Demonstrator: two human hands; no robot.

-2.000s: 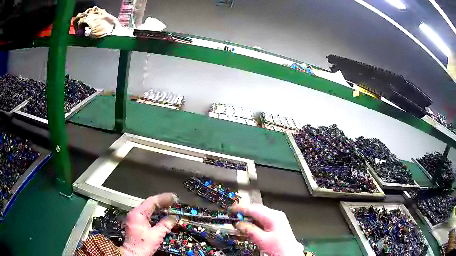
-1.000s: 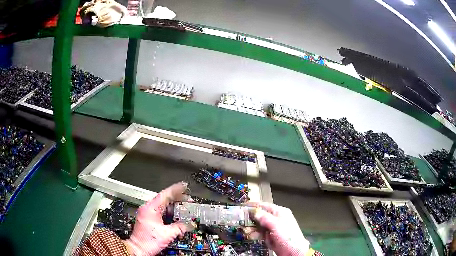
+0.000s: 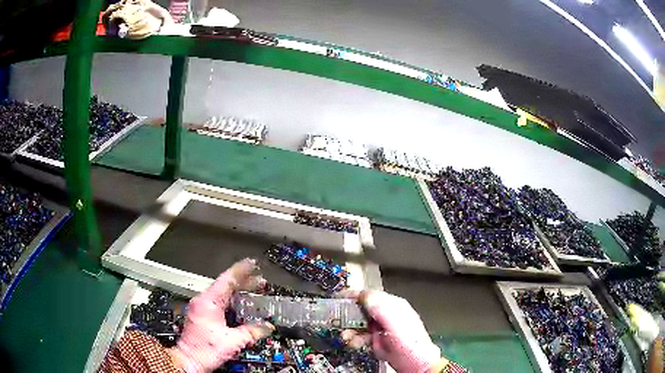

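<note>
I hold a board strip (image 3: 302, 311) level, its flat greyish side facing me. My left hand (image 3: 217, 320) grips its left end and my right hand (image 3: 394, 329) grips its right end. The near tray (image 3: 109, 328) lies under my hands, heaped with small boards with blue, green and red specks. Just beyond, a second white-framed tray (image 3: 138, 232) has a dark inside, with a board piece (image 3: 308, 266) lying in its near right part and a thin row of boards (image 3: 326, 222) at its far right edge.
Trays heaped with boards stand at the left (image 3: 95, 159) and right (image 3: 456, 268). A green post (image 3: 79, 146) rises at the left, under a green shelf beam (image 3: 350, 71). White panels (image 3: 335, 148) lie by the wall. A pale, hand-like shape (image 3: 643, 324) shows at the right edge.
The strip has turned from edge-on with parts showing, two seconds ago, to its flat side facing me. Both hands still hold its ends. The view has shifted slightly.
</note>
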